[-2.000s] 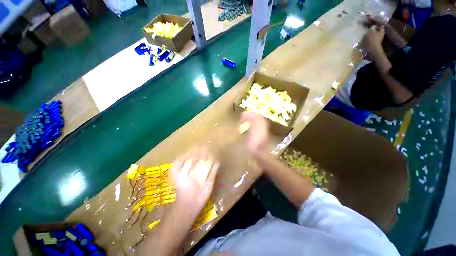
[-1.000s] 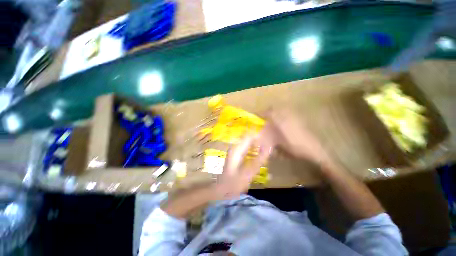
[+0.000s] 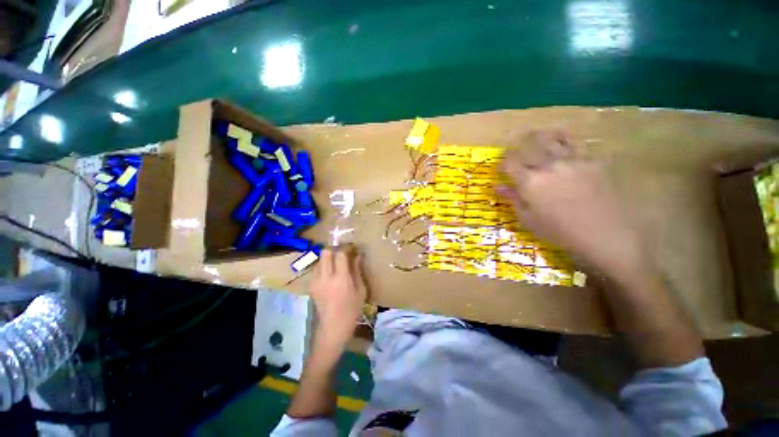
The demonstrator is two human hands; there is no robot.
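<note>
Yellow wired blocks (image 3: pixel 470 205) lie in tight rows on the cardboard bench cover (image 3: pixel 359 149), their thin dark and red leads pointing left. My right hand (image 3: pixel 551 183) is blurred over the right part of the rows; whether it holds anything cannot be told. My left hand (image 3: pixel 339 282) is at the bench's near edge, fingers on or beside a blue battery pack with a pale pad (image 3: pixel 305 260), just outside the left carton. A firm grip cannot be made out. The left carton (image 3: pixel 195 183) holds many blue cells (image 3: pixel 273 192), some with pale pads.
A green conveyor belt (image 3: pixel 427 64) runs behind the bench. The right carton (image 3: pixel 743 247) with pale-yellow pieces (image 3: pixel 773 222) is cut off at the right edge. Another box of blue packs (image 3: pixel 115 201) stands further left. A silver ribbed duct (image 3: pixel 38 346) is at lower left.
The view has turned left. My left hand has moved from the yellow blocks to the pack beside the left carton. My right hand is now above the right part of the rows.
</note>
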